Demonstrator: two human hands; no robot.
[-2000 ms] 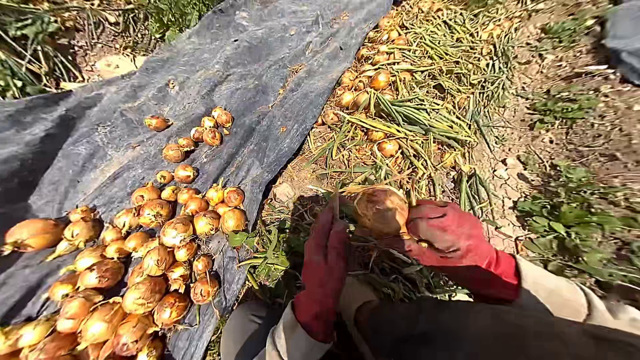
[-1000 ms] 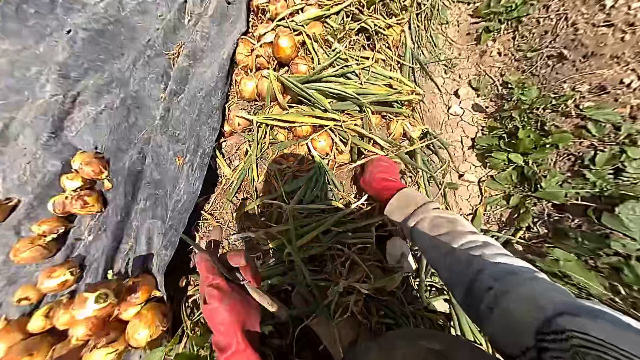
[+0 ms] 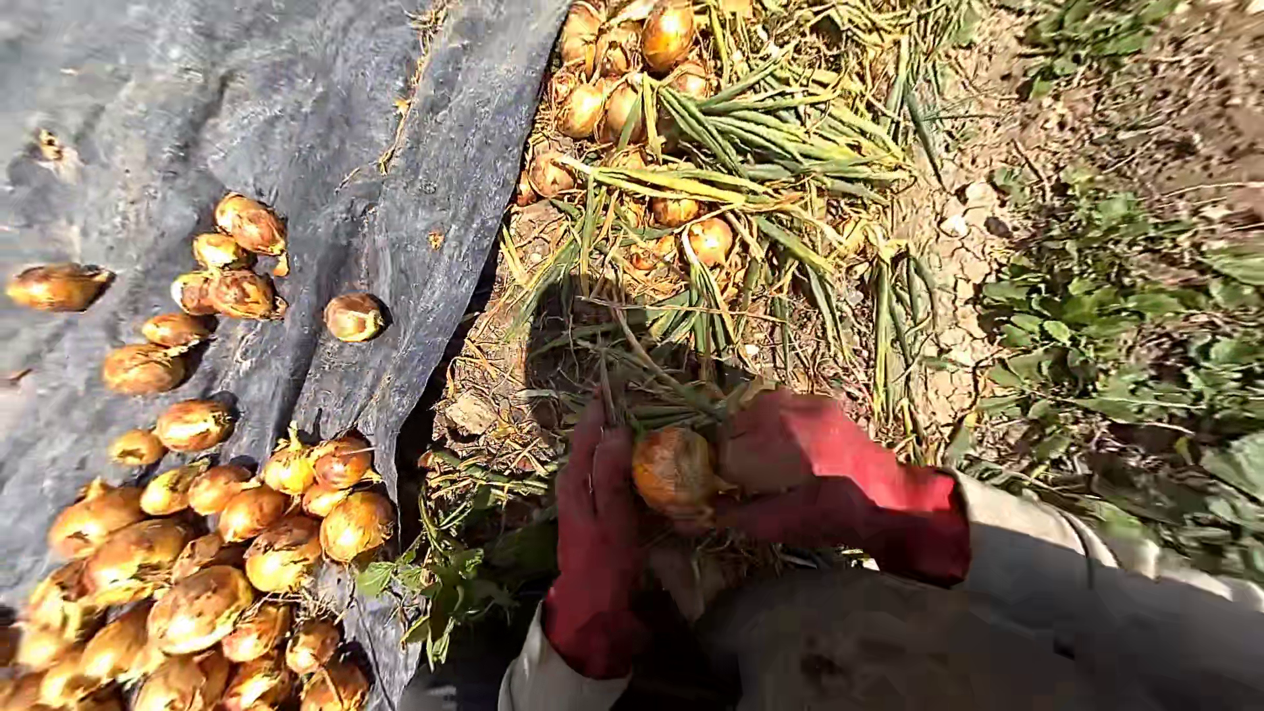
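Observation:
Both my hands wear red gloves and are close together at the lower middle, partly in shadow. My right hand (image 3: 829,474) is closed around the right side of a yellow onion (image 3: 673,472). Just left of that onion is my left hand (image 3: 595,533), with a thin pointed tool (image 3: 606,387), perhaps a blade, rising from its fingers; its handle is hidden. Green onion tops (image 3: 691,390) lie just beyond the hands. A heap of onions (image 3: 197,607) without long leaves rests on the dark fabric sheet (image 3: 395,237) to the left.
Beyond my hands, more onions (image 3: 669,35) lie on the soil with long green and yellowing leaves (image 3: 790,148). A single onion (image 3: 355,317) sits near the sheet's edge. Low leafy weeds (image 3: 1086,316) and cracked dry soil (image 3: 963,267) run along the right side.
A second ago my right hand was reaching forward near the leaves, apart from the left. It has come back beside my left hand, with an onion in it.

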